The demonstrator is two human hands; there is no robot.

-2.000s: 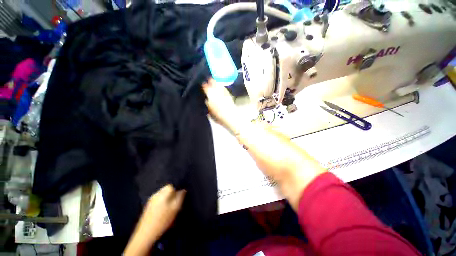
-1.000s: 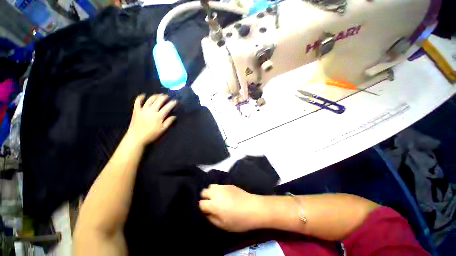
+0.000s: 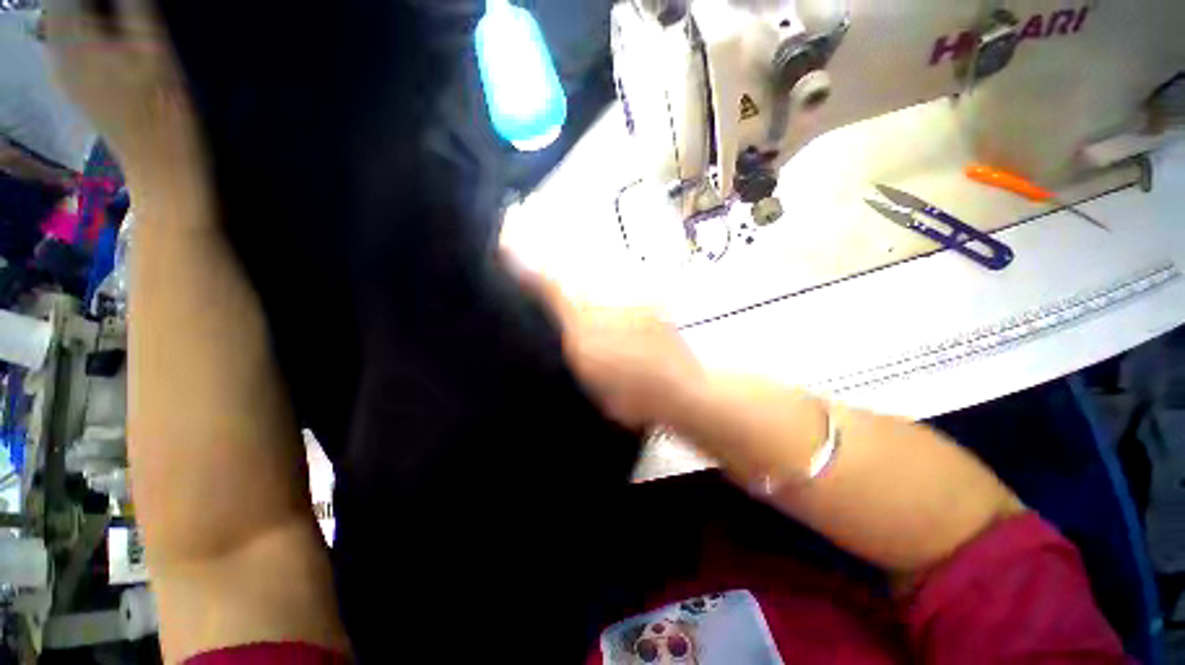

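Observation:
A large black garment piece (image 3: 429,325) hangs upright between my arms, left of the sewing machine, and runs from the top edge down to my lap. My right hand (image 3: 617,351) is blurred and grips its right edge near the machine bed. My left hand (image 3: 111,59) is raised at the upper left corner, blurred and partly cut off by the picture's edge; its fingers and what they hold cannot be made out. The cream sewing machine (image 3: 871,91) stands on the right, with its presser foot (image 3: 708,221) over the bed and no cloth under it.
Snips (image 3: 955,234) and an orange-handled tool (image 3: 1007,182) lie right of the needle. The light blue lamp (image 3: 520,78) hangs just right of the cloth. A printed ruler scale (image 3: 1014,325) runs along the table front. Other machine parts (image 3: 78,390) stand at the far left.
My left hand has risen from the cloth to the upper left corner. The black cloth, earlier spread on the table, is lifted and drawn up. My right hand has moved up toward the machine.

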